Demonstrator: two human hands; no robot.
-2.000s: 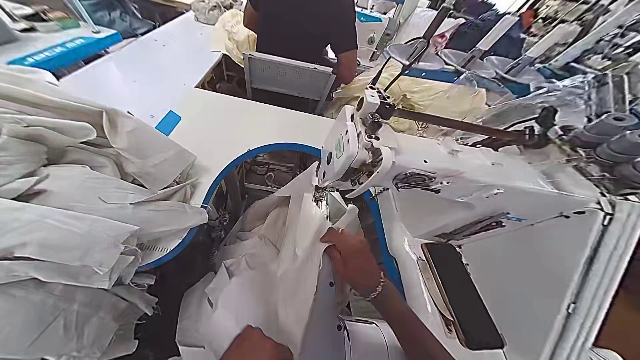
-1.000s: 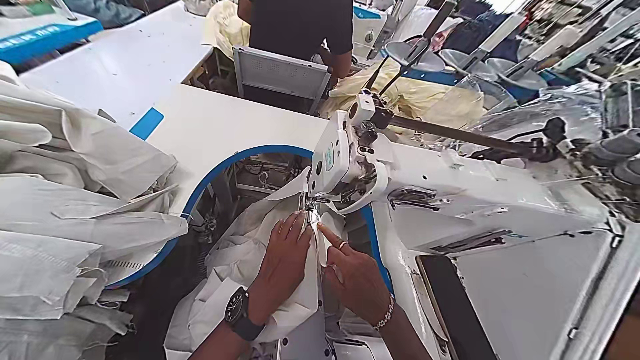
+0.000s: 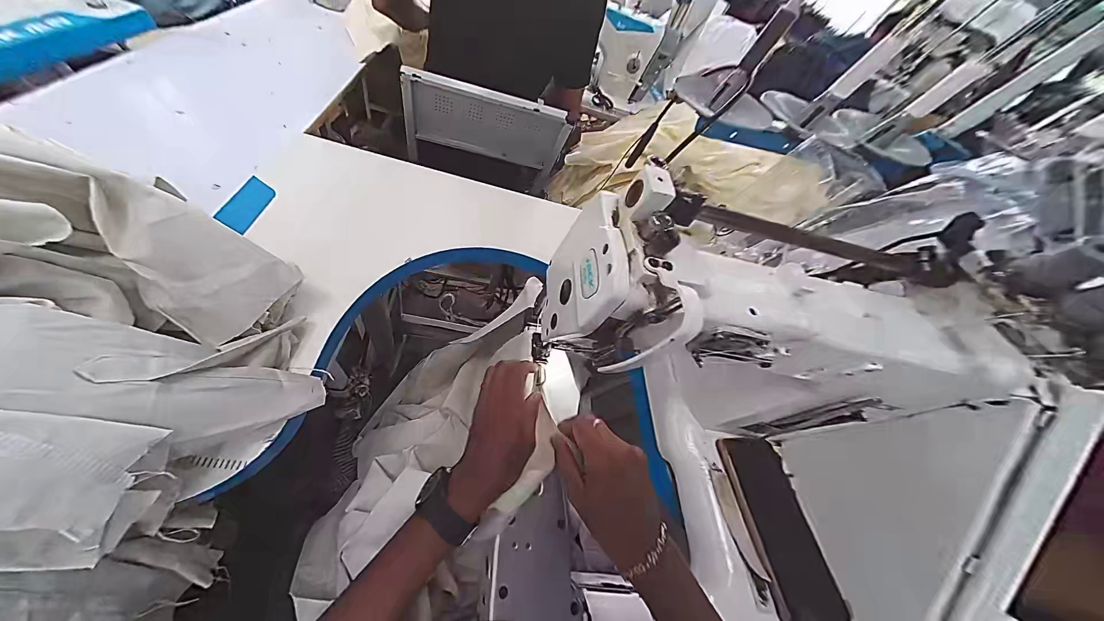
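An industrial sewing machine (image 3: pixel 595 272) with a white head stands at the centre, its needle area lit. Cream-white cloth (image 3: pixel 414 431) runs from under the presser foot down over the narrow machine arm (image 3: pixel 530 552). My left hand (image 3: pixel 502 431), with a dark watch at the wrist, lies on the cloth just in front of the foot, its fingertips close to the needle area. Lower and to the right, my right hand (image 3: pixel 604 483), with a bracelet, pinches the cloth's edge between thumb and fingers.
Piled white cloth pieces (image 3: pixel 172 388) cover the left side. A blue-edged cutout (image 3: pixel 388 276) in the white table surrounds the machine. A dark phone-like object (image 3: pixel 780 526) lies at the right. Beyond the table, a person (image 3: pixel 513 43) sits by a metal panel (image 3: pixel 483 121), near yellowish cloth (image 3: pixel 690 164).
Two seconds ago my left hand was low, away from the foot; it came up to the cloth there. Since one second ago, both hands have moved slightly down from the needle area.
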